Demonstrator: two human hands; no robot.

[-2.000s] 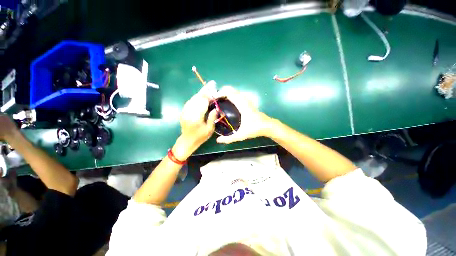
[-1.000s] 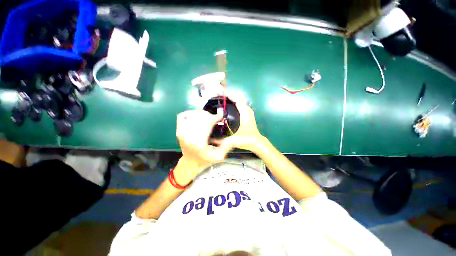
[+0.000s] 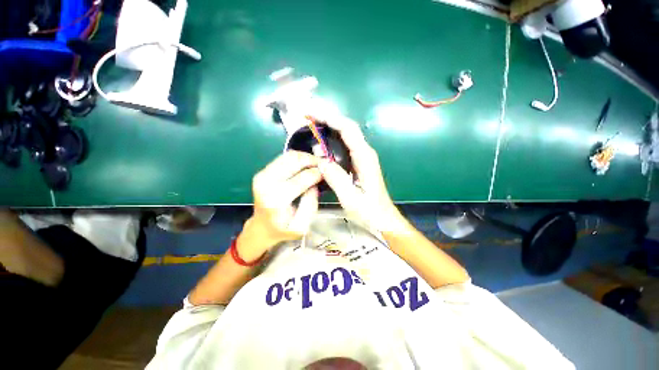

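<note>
A black camera ball housing (image 3: 304,140) is held over the front part of the bench, its open side with red and yellow wire leads (image 3: 318,136) facing up. My right hand (image 3: 354,162) holds the housing around its right side. My left hand (image 3: 283,194) is at its lower left, fingertips pinched at the opening by the wires; what exactly they pinch is hidden. A white part (image 3: 293,94) lies just beyond the housing, washed out by glare; I cannot tell whether it is joined to the housing.
A white camera bracket (image 3: 144,61) with cable stands left, by a blue bin (image 3: 43,50) and several black ball units (image 3: 43,137). A small motor (image 3: 462,81) lies right. Farther right are a part-built camera (image 3: 578,25), a dark tool (image 3: 603,114) and a small heap (image 3: 601,157).
The view has shifted, so the bin and bracket sit nearer the upper left edge. Both hands' fingers have come together at the housing's opening. The white part shows beyond the housing since one second ago.
</note>
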